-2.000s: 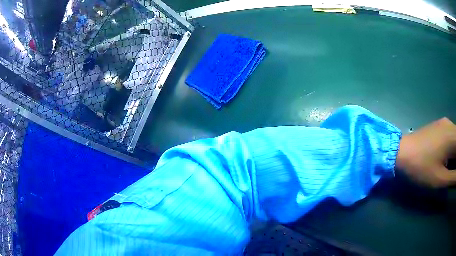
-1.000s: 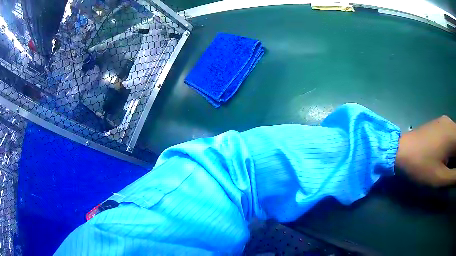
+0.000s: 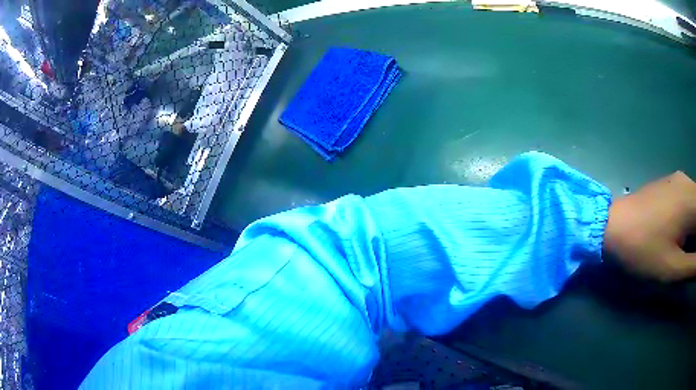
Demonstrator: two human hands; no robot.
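Note:
My left hand [image 3: 652, 227] is bare and lies over the green bench mat [image 3: 534, 91] at the right edge of the view. The edge cuts off its fingers, so whether it holds anything cannot be told. The light blue striped smock sleeve [image 3: 488, 244] with its elastic cuff reaches across the front of the bench. A folded royal-blue cloth [image 3: 341, 100] lies on the mat beyond the sleeve, untouched. My right hand is out of the picture.
A metal-framed mesh panel [image 3: 244, 114] stands at the bench's left end, with blurred floor and objects behind it. Blue sheeting [image 3: 99, 282] is at lower left. A pale yellow item [image 3: 505, 6] lies at the far bench edge. Dark perforated material [image 3: 450, 366] shows below the sleeve.
The view has shifted very slightly, so the bench and cloth appear a little higher. My left hand and sleeve hold nearly the same pose.

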